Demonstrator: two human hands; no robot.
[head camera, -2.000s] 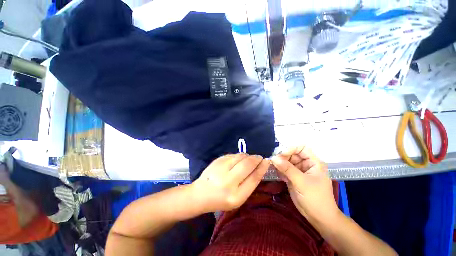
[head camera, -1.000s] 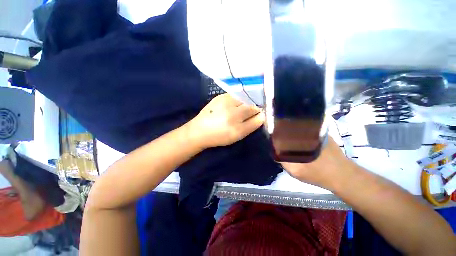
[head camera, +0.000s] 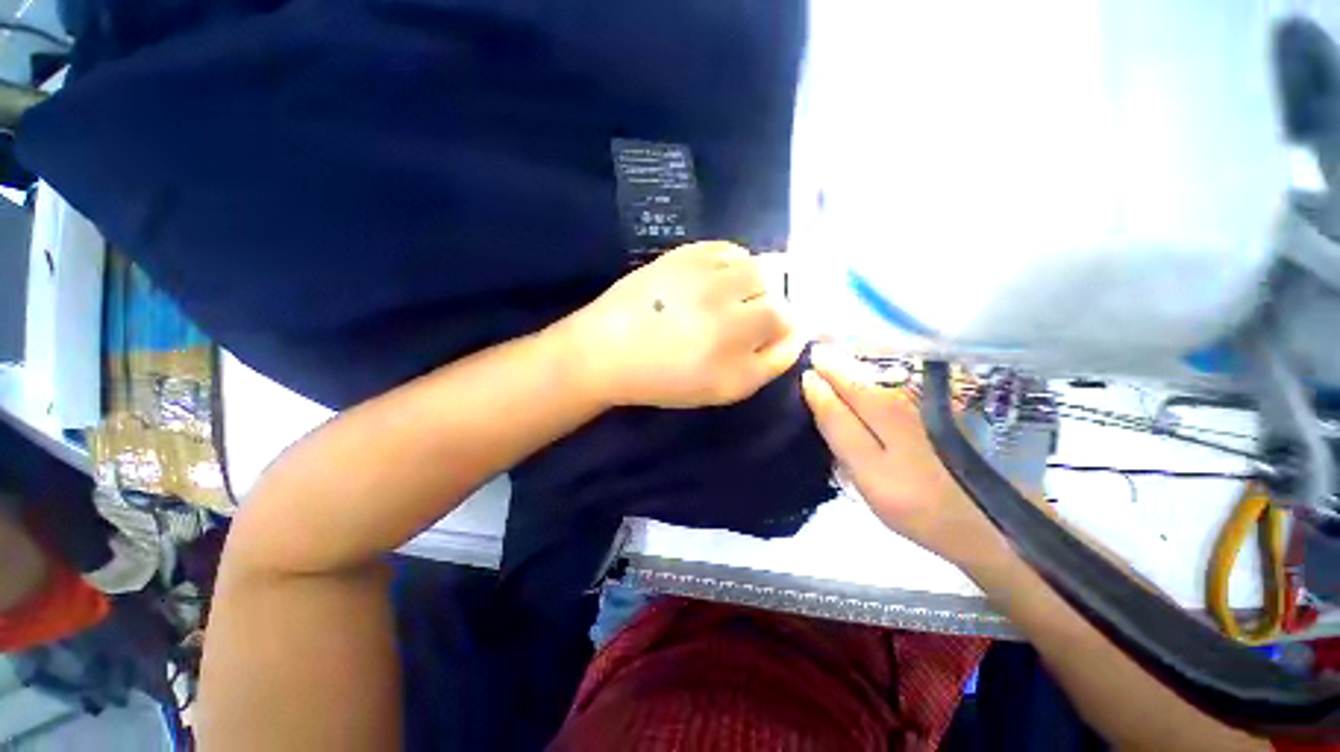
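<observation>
The large dark navy cloth (head camera: 382, 191) covers the left and middle of the table and hangs over the front edge. A dark printed label (head camera: 657, 191) lies on it. My left hand (head camera: 683, 326) presses on the cloth, fingertips at its right edge beside the machine. My right hand (head camera: 889, 448) meets it there, thumb and fingers pinching the cloth edge. The white sewing machine head (head camera: 1029, 176) hides the needle area and part of my right fingers. A black band (head camera: 1073, 573) crosses in front of my right forearm.
Scissors with a yellow handle (head camera: 1246, 566) and a partly hidden red one lie at the right. The marked table edge (head camera: 808, 595) runs along the front. A brown-taped board (head camera: 159, 419) is at the left. A person's orange clothing (head camera: 52, 595) shows at the lower left.
My hands have moved from the table's front edge up to the machine. The view has moved close to the machine head, which now covers the upper right. The white loop on the cloth is no longer visible.
</observation>
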